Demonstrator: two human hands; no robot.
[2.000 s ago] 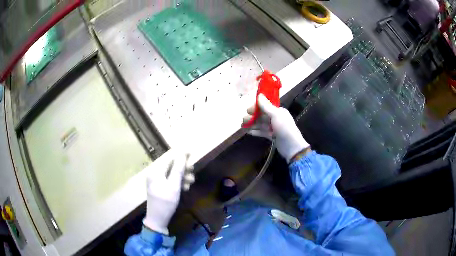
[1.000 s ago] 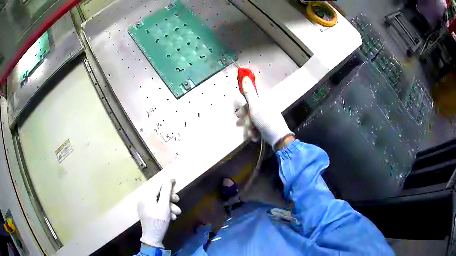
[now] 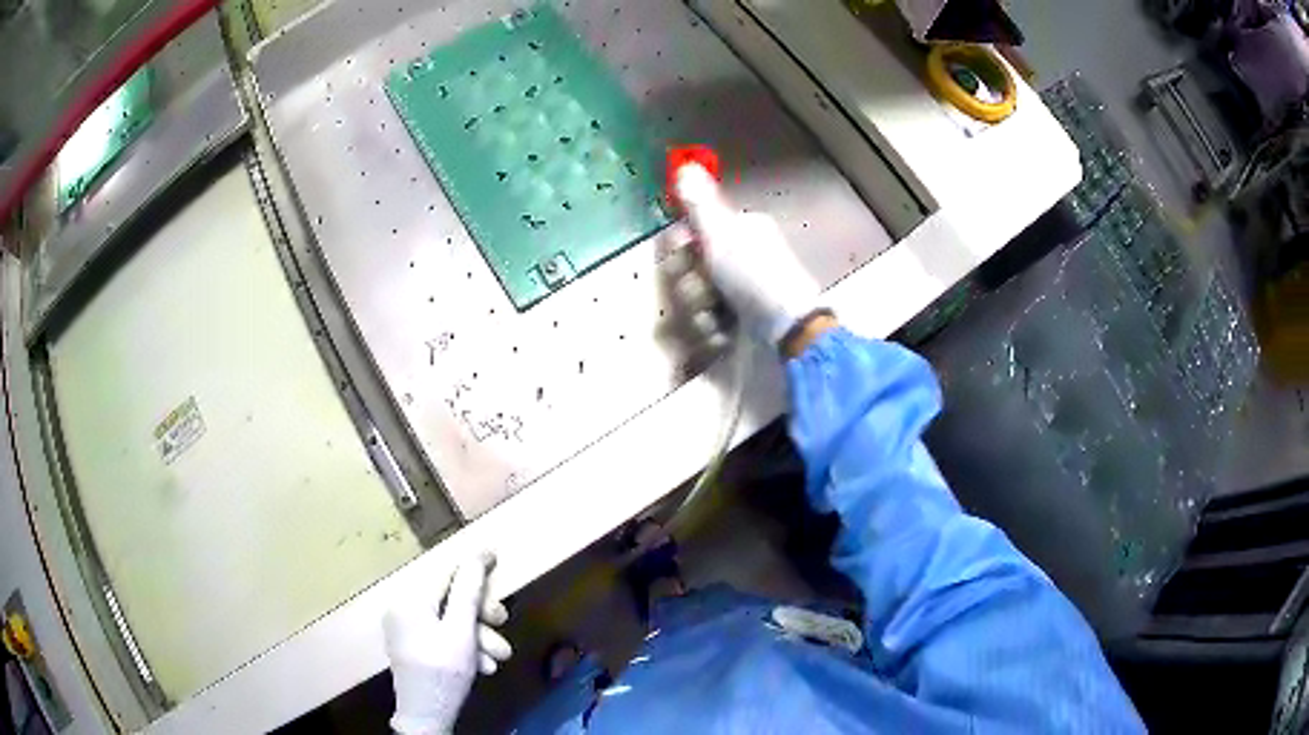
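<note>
The green fixture base [image 3: 538, 158] lies flat on the perforated metal worktable [image 3: 431, 309], with corner blocks and small holes or pins on it. My right hand [image 3: 739, 266], in a white glove, is shut on the red air blow gun [image 3: 692, 170] at the fixture's lower right corner. The gun's nozzle cannot be made out. The pale air hose [image 3: 725, 438] hangs from the grip over the machine's front edge. My left hand [image 3: 441, 646], gloved in white, is over the front edge at lower left, holding nothing, fingers partly apart.
A pale yellow-green panel [image 3: 216, 445] with a label is in the left bay. A yellow tape roll [image 3: 972, 82] lies on the white frame at upper right. Clear trays with green boards [image 3: 1113, 388] are stacked at the right. A yellow knob [image 3: 17, 636] is at the lower left.
My right hand has moved forward with the red gun, from near the table's front edge to the fixture's corner. My left hand has shifted slightly down and left in the picture.
</note>
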